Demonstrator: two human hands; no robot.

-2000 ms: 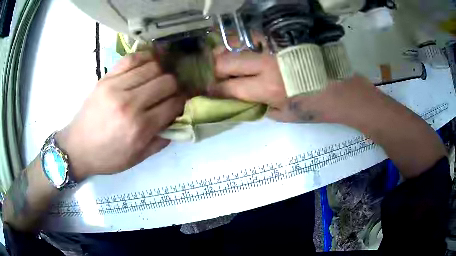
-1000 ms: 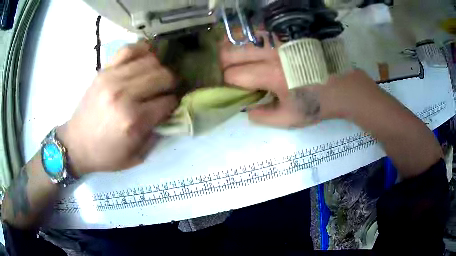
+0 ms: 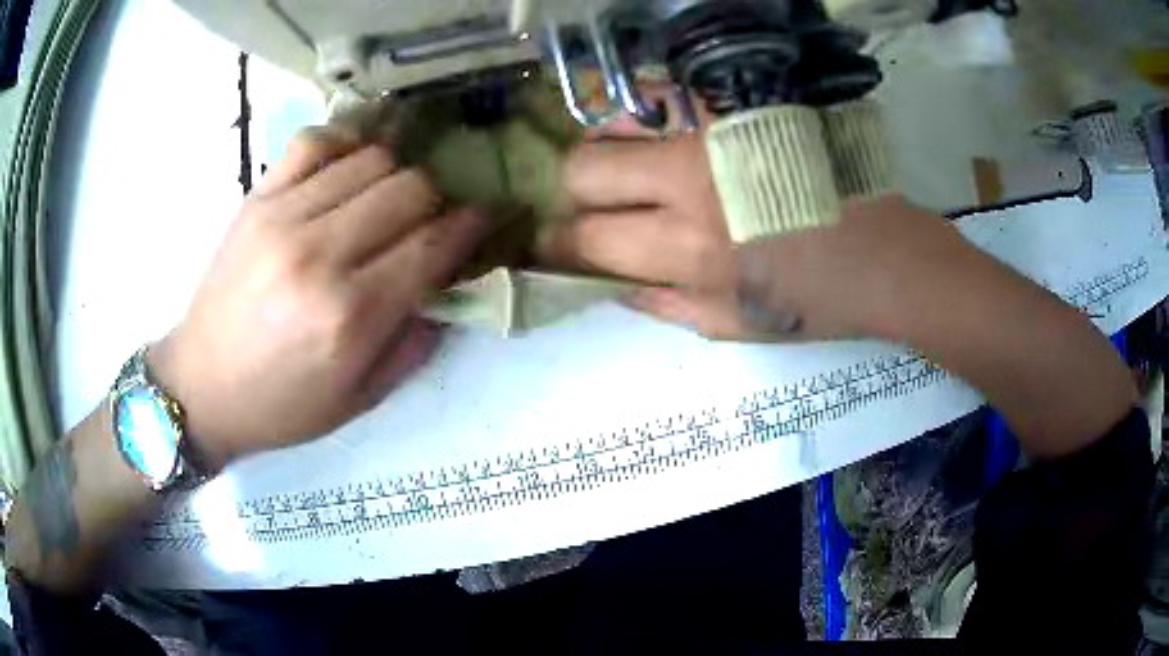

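A pale green garment piece [image 3: 513,303] lies under the machine head, with a raised seam on its near part and darker olive cloth behind. My left hand [image 3: 327,276], with a watch at the wrist, holds the cloth's left side, fingers bent. My right hand [image 3: 667,231] holds its right side; it is partly behind the tension knobs [image 3: 776,173]. The fingertips of both hands are hidden by cloth or blurred. The needle area [image 3: 487,105] is dark and the needle cannot be made out.
The cream machine head [image 3: 423,39] hangs over the hands, with wire thread guides [image 3: 603,83] beside the knobs. A printed scale [image 3: 538,474] runs along the white table's front edge. Long green folds [image 3: 28,256] lie at far left. A blue crate edge [image 3: 833,557] shows below right.
The yellow-green fold that stood open between the hands now shows as a flatter, pale strip with its seam upright. Both hands have shifted only slightly and still hold the cloth.
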